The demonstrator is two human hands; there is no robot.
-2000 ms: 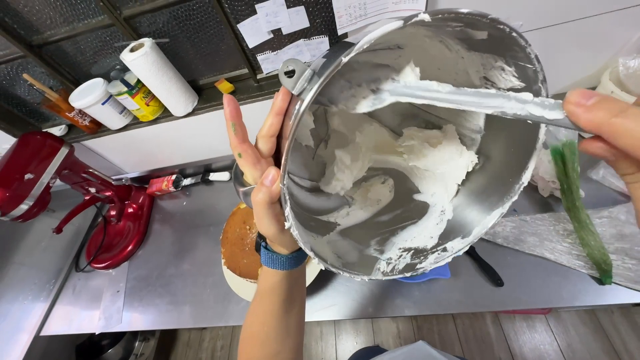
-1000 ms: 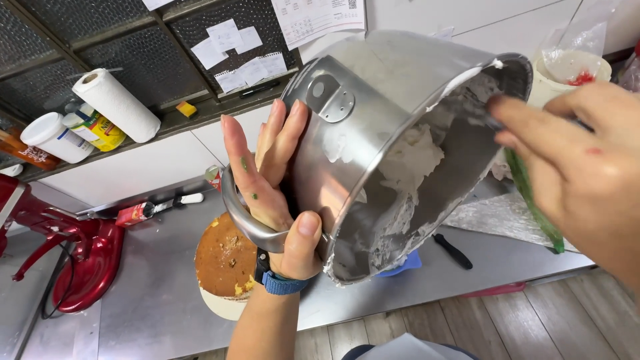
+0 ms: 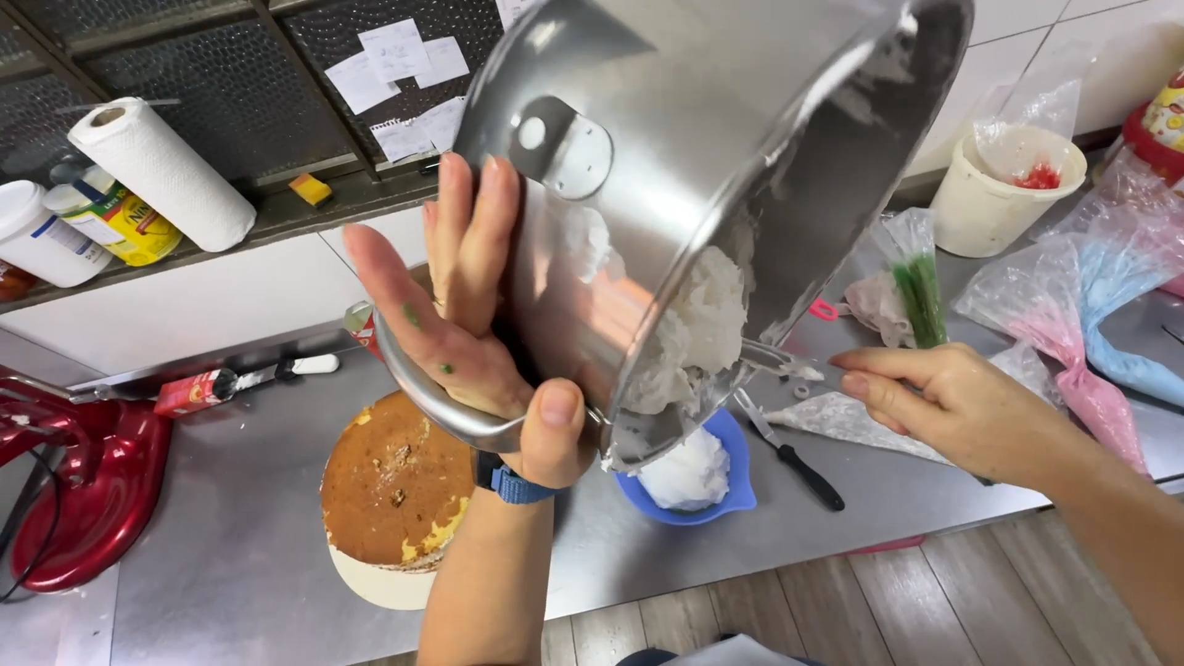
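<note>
My left hand [image 3: 481, 314] supports a large steel mixing bowl [image 3: 638, 176] from its outer side, its thumb hooked over the bowl's loop handle [image 3: 444, 398]. The bowl is tipped with its mouth toward the right and down. White cream [image 3: 698, 324] clings inside near the lower rim. In my right hand [image 3: 934, 398] is a cream-smeared spatula [image 3: 782, 361], its far end inside the bowl and partly hidden. Below the rim stands a blue plastic bowl [image 3: 740, 462] with white cream in it. A round brown-topped cake [image 3: 393, 481] rests on a pale board beside my left wrist.
A red stand mixer [image 3: 102, 490] stands at the left. An offset spatula with a black handle [image 3: 809, 476] lies right of the blue bowl. Piping bags with pink [image 3: 1101, 407], blue [image 3: 1128, 342] and green [image 3: 920, 296] filling and a white bucket [image 3: 1004, 203] are at the right.
The steel bowl has turned from showing its inside to being tipped over the blue bowl. My right hand has moved down to the bowl's lower rim with the spatula.
</note>
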